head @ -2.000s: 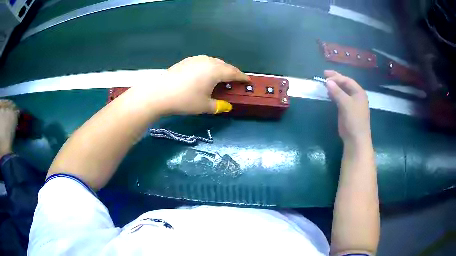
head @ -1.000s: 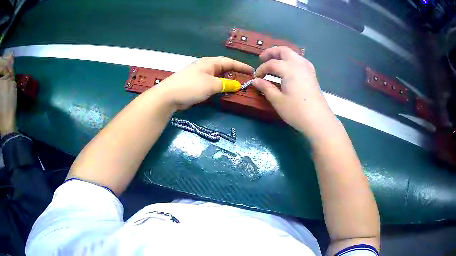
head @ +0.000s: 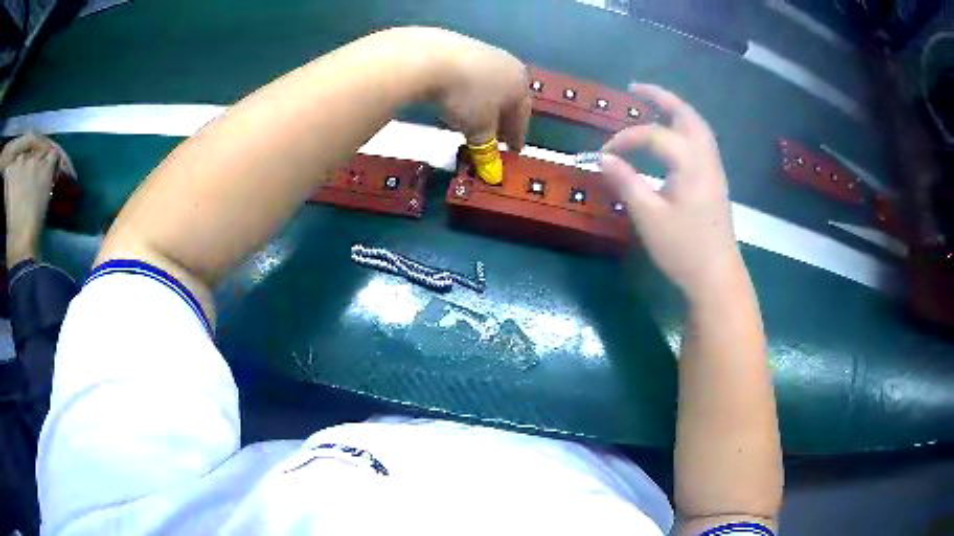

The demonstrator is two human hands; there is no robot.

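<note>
A thick stack of reddish-brown jigs (head: 534, 222) lies on the green belt in front of me. Its top shows small squares with bright centres. My left hand (head: 486, 110) is over its left end, the yellow finger cot (head: 486, 162) on the thumb pressing at the leftmost position. Whether a small piece is under it is hidden. My right hand (head: 669, 178) is just above the stack's right end and pinches a short silvery ribbed stick of small magnets (head: 589, 157). More magnet sticks (head: 416, 269) lie on the belt nearer me.
Another jig (head: 387, 185) lies left of the stack, partly behind my left forearm. A jig (head: 581, 102) lies beyond the stack, and another (head: 821, 171) farther right. A co-worker's hand (head: 37, 173) is at the far left beside a reddish block. White stripes (head: 779, 232) cross the belt.
My right hand has moved right, away from my left fingers, with the stick. My left hand has tilted upright, thumb down on the stack. The far jig and left jig sit farther right in view.
</note>
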